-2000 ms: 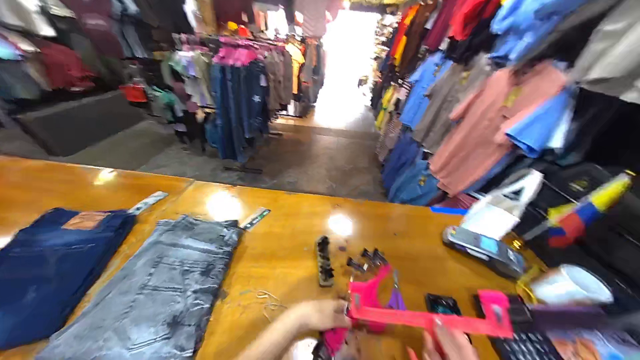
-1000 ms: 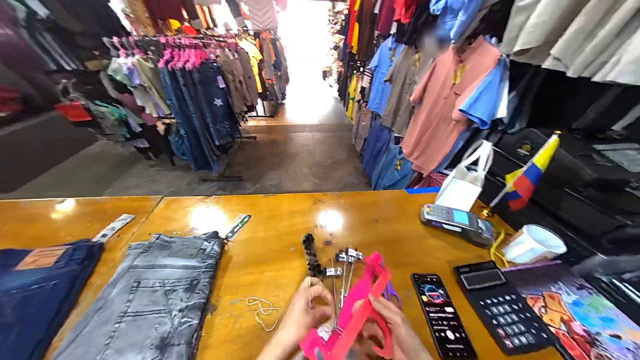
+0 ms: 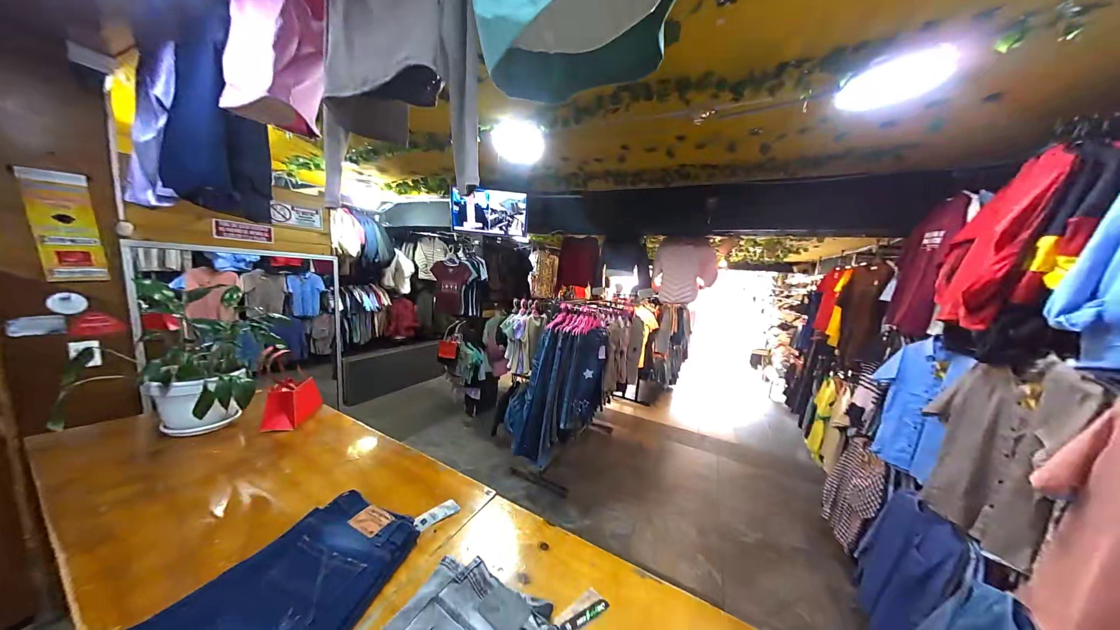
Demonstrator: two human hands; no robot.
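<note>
Neither of my hands shows in the head view now, so what they hold is hidden. Folded dark blue jeans [image 3: 306, 560] with a brown waistband patch lie on the varnished wooden counter [image 3: 201, 481]. To their right, folded grey jeans [image 3: 472, 599] are cut off by the bottom edge of the view. A paper tag [image 3: 436, 514] sticks out from the blue jeans, and a dark tag [image 3: 584, 610] lies by the grey pair.
A potted plant [image 3: 194, 398] and a small red bag [image 3: 290, 403] stand at the counter's far left. Beyond the counter are a rack of jeans [image 3: 560, 376] with pink hangers and shirts [image 3: 919, 402] along the right. A lit screen [image 3: 488, 213] hangs behind.
The view has swung up and left. My hands, seen earlier with a pink plastic hanger and metal clips over the counter, are out of the frame; so are the phone, calculator and mug.
</note>
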